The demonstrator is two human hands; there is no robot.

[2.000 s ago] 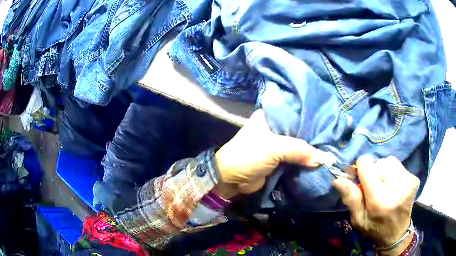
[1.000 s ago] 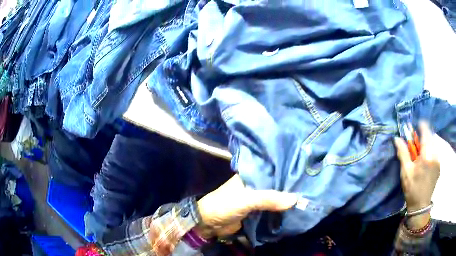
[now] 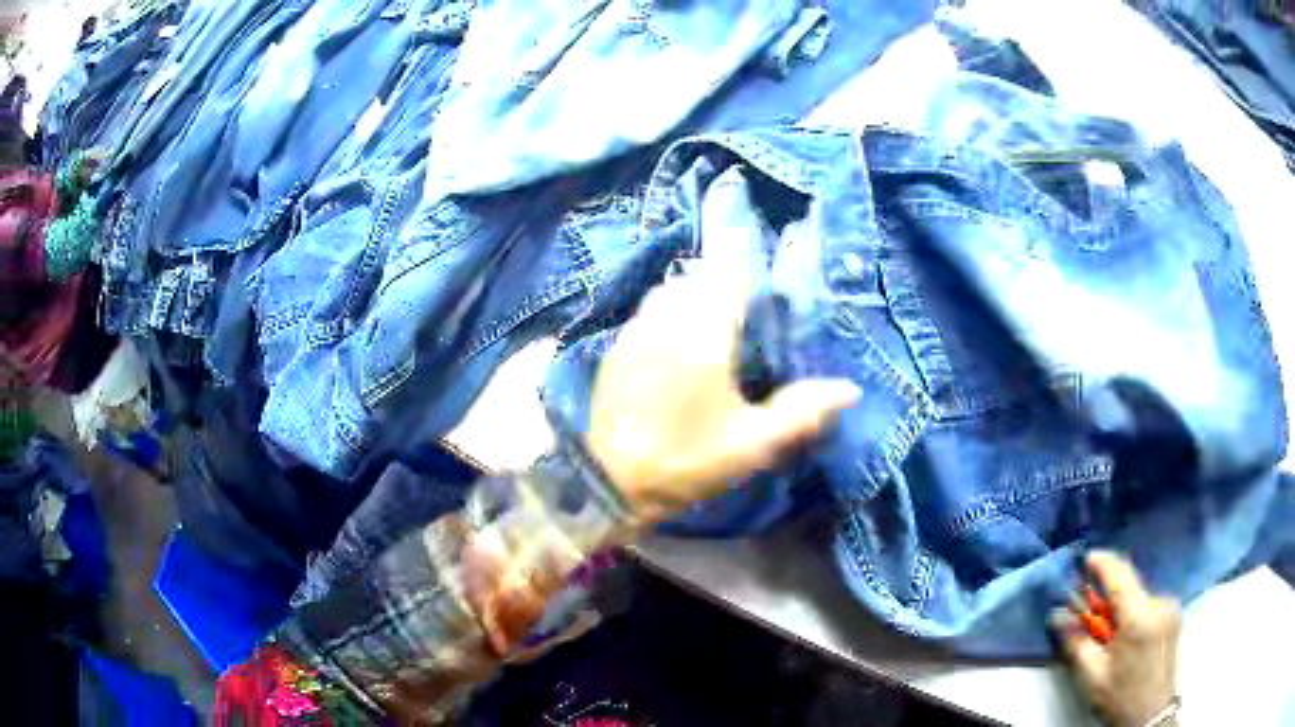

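Note:
A mid-blue denim garment (image 3: 994,341) lies spread and rumpled on the white table, with its inside, stitched seams and a button strip showing. My left hand (image 3: 710,398) is over its left side, blurred, with thumb and fingers apart and no cloth visibly gripped. My right hand (image 3: 1129,639) is at the garment's lower right edge, closed around small snips (image 3: 1096,619). Only their orange handles show; the blades are hidden. A small white label (image 3: 1102,173) shows near the garment's top.
A pile of denim garments (image 3: 284,185) covers the upper left, and one pale piece reaches to the top middle. The white table's front edge (image 3: 767,582) runs below the garment. Bright blue surfaces (image 3: 206,604) are at lower left. More dark denim (image 3: 1236,57) is at top right.
The garment has been turned over or rearranged, and its button strip now shows. My left hand has let go of the cloth and moved up. My right hand has moved down with the snips.

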